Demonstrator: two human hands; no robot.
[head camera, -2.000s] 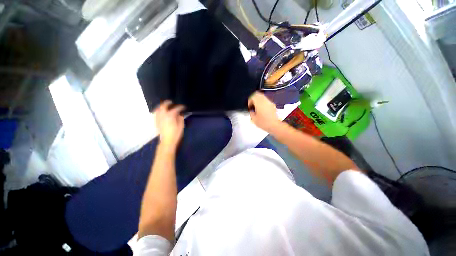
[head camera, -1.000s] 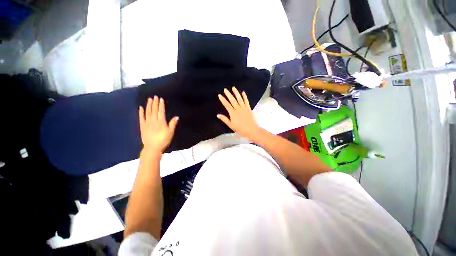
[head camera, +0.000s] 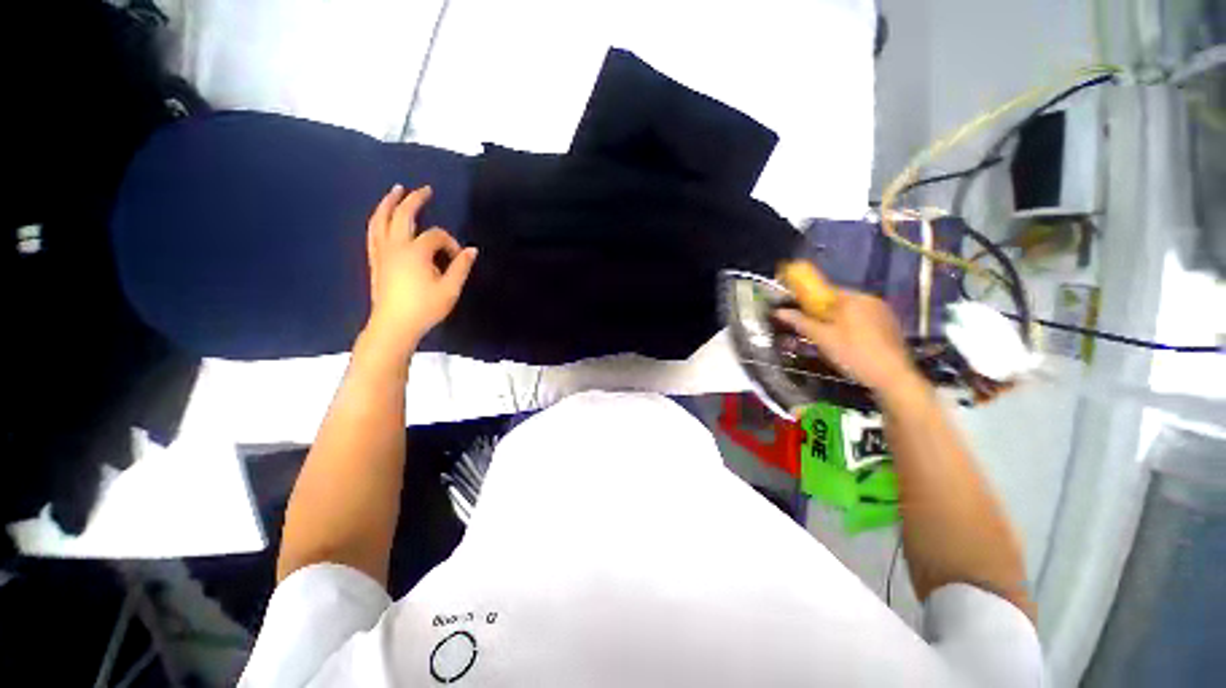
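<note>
A black garment (head camera: 592, 255) lies flat over the right part of the navy pressing board (head camera: 256, 235), with one part folded away towards the back. My right hand (head camera: 854, 336) grips the orange-brown handle of the steam iron (head camera: 766, 343), which is tilted and slightly blurred at the garment's right end. My left hand (head camera: 414, 269) is at the garment's left edge over the board, fingers loosely curled, thumb and a finger close together, holding nothing.
The iron rest pad (head camera: 827, 249) is behind the iron, with a yellow hose and black cables above. A green container (head camera: 840, 491) and a red item (head camera: 760, 433) are below. A large black pile (head camera: 67, 323) is at the left. A white cover (head camera: 524, 81) lies under the board.
My right hand has left the garment and taken hold of the iron, which has moved off its rest pad towards the garment. My left hand has lifted its fingers from flat to curled.
</note>
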